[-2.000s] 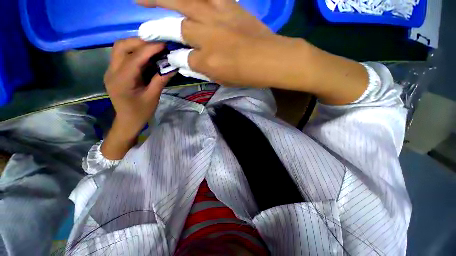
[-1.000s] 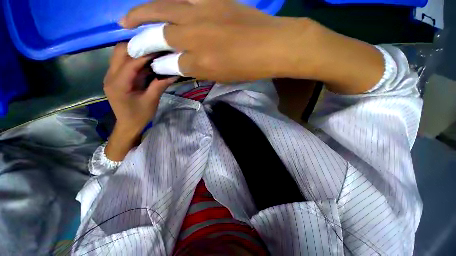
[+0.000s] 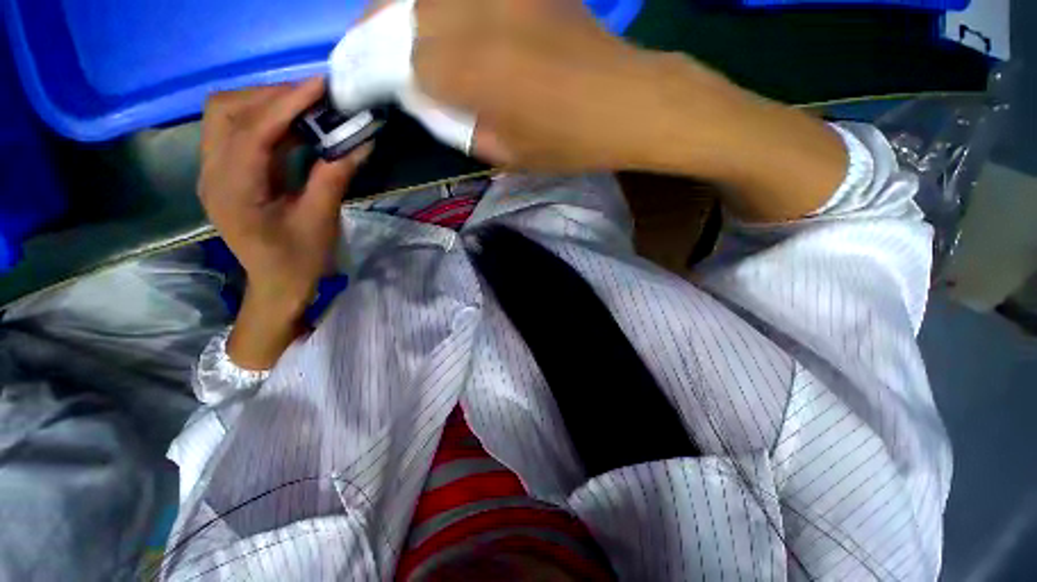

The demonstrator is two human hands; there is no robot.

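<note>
My left hand (image 3: 267,188) holds a small black housing (image 3: 338,132) between thumb and fingers, above the bench's near edge. A pale rectangular outline shows on the housing's face. My right hand (image 3: 500,85) is just right of it, blurred, with white finger cots on its fingers. The cots are beside the housing's upper right side. The right fingertips are partly hidden, and I cannot tell whether they hold a white part.
A large blue tray (image 3: 131,110) lies ahead, cut by the top edge. Another blue bin (image 3: 23,148) is at the far left. A smaller blue tray's rim (image 3: 853,3) shows top right. Clear plastic (image 3: 950,171) hangs at right. Grey-white cloth (image 3: 102,341) is at lower left.
The black housing, mostly covered by my fingers a second ago, now shows its face. My left hand has shifted slightly left and up. My right hand's fingers have lifted off the housing's front.
</note>
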